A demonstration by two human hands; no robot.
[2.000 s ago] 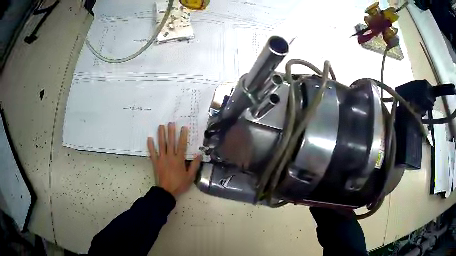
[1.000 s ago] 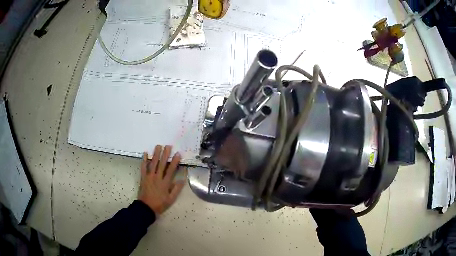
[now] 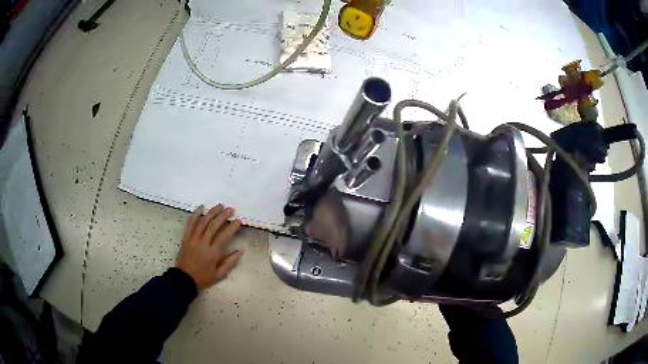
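Note:
The silver and black cutting machine [image 3: 455, 206] stands at the near edge of the lay, with its base plate [image 3: 312, 269] on the table and a beige cord looped round its body. White marker paper [image 3: 192, 149] with thin printed lines covers the lay, whose dark edge shows below it. My left hand [image 3: 209, 245] is bare and flat, fingers apart, fingertips on the lay's near edge, left of the machine. My right hand is hidden behind the machine; only its dark sleeve [image 3: 483, 330] shows, so its grip cannot be seen.
A speckled packet [image 3: 305, 43] lies on the paper under a pale looped cord. A yellow connector [image 3: 359, 19] hangs at the top. Another amber connector with dark red cloth [image 3: 574, 89] hangs at the upper right. Cut pieces [image 3: 25, 206] lie at the left and others [image 3: 628, 274] at the right.
My left hand has slid left along the lay's edge, away from the machine. The machine has moved slightly relative to the paper, and the view has shifted. The lay's left corner appears further right.

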